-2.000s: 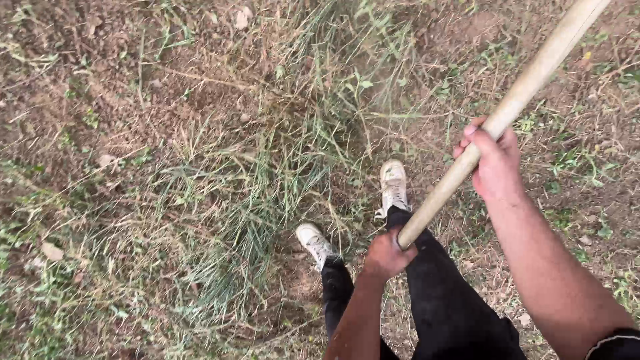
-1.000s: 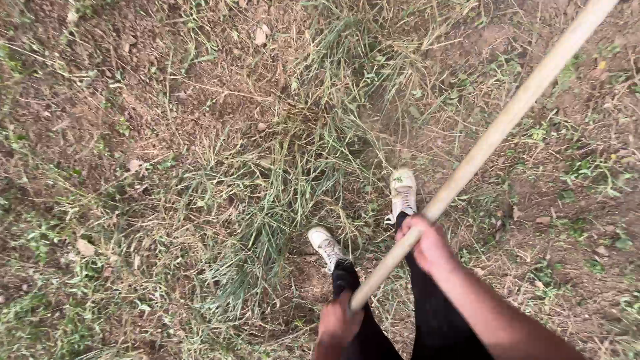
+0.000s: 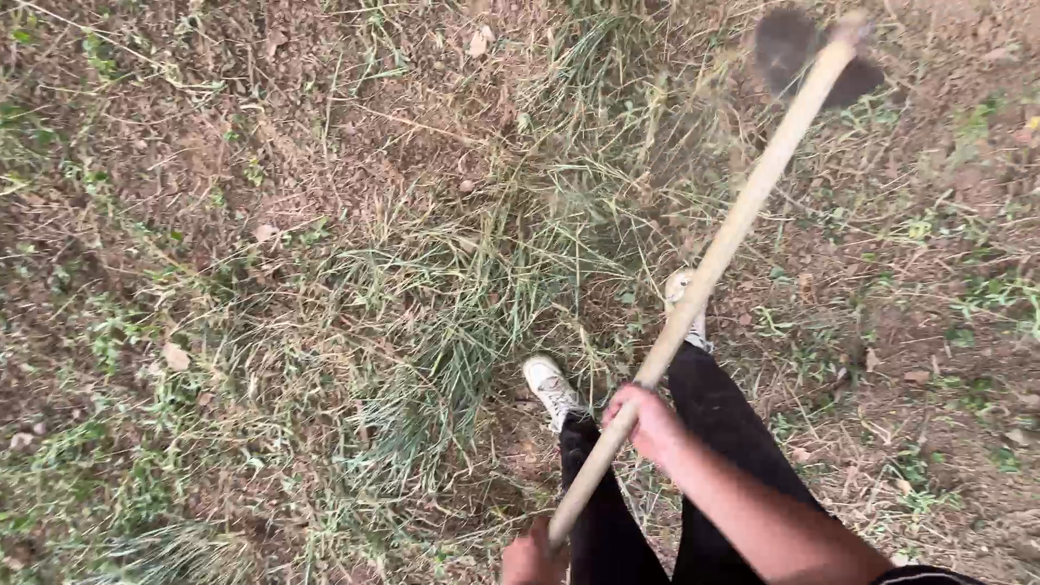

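A long pale wooden handle (image 3: 731, 227) runs slantwise from the lower middle to the upper right. It ends in a dark, blurred hoe blade (image 3: 784, 53) over the ground at the top right; part of the blade shows on each side of the handle. My left hand (image 3: 534, 559) grips the butt end of the handle at the bottom edge. Higher up, my right hand (image 3: 646, 418) is closed around the handle, over my legs. Loose cut grass (image 3: 455, 357) lies left of my feet, and more grass (image 3: 601, 65) stands or lies near the top.
My left shoe (image 3: 552, 386) and right shoe (image 3: 681, 288) are on the soil, the right one partly behind the handle. Dry straw, fallen leaves (image 3: 175, 356) and low green weeds (image 3: 1003, 301) cover the ground around them.
The hoe blade, out of view in both earlier frames, now shows at the upper right. Both hands have shifted left and down since the first frame, still on the handle.
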